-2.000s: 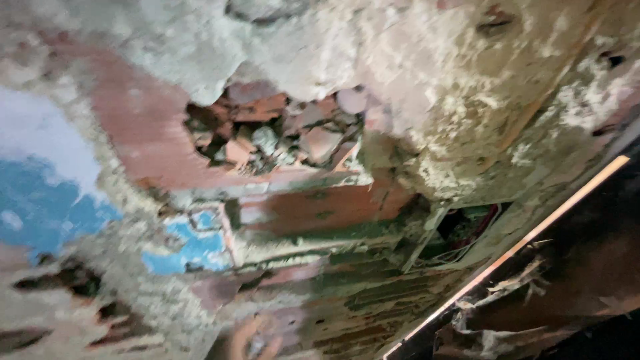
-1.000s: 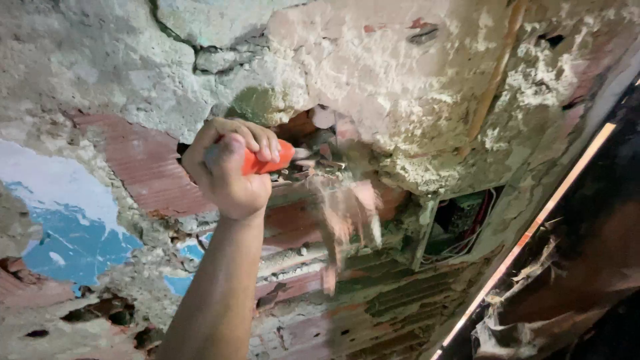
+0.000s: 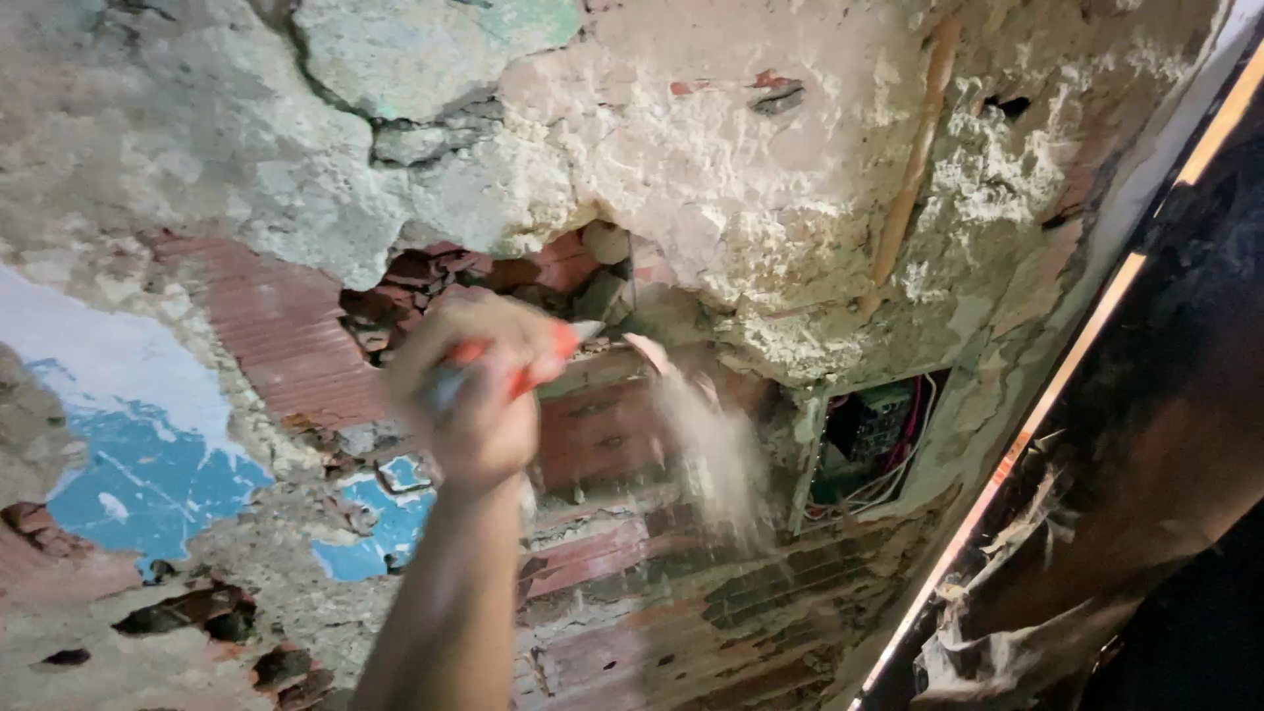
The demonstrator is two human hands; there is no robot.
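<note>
My left hand (image 3: 474, 380), blurred by motion, grips a hand tool (image 3: 543, 367) with an orange-red and grey handle. Its short metal tip points right, toward the lower edge of a ragged hole (image 3: 405, 286) in the brick and plaster wall. The exact kind of tool cannot be told. Broken brick pieces lie inside the hole, behind and above the hand. Just right of the tip, a brick fragment (image 3: 647, 354) and a blurred stream of dust and debris (image 3: 721, 464) fall down the wall. My right hand is not in view.
A recessed electrical box (image 3: 869, 444) with loose wires is set in the wall at right. Cracked plaster (image 3: 671, 178) spans the top. Blue paint patches (image 3: 148, 474) and smaller holes (image 3: 188, 612) show at left. A bright diagonal strip (image 3: 1047, 415) borders a dark area with torn sheeting.
Two seconds ago the hole held more packed rubble and no hand was at it. My left hand has since come up with the tool; debris falls now, as it did one second ago.
</note>
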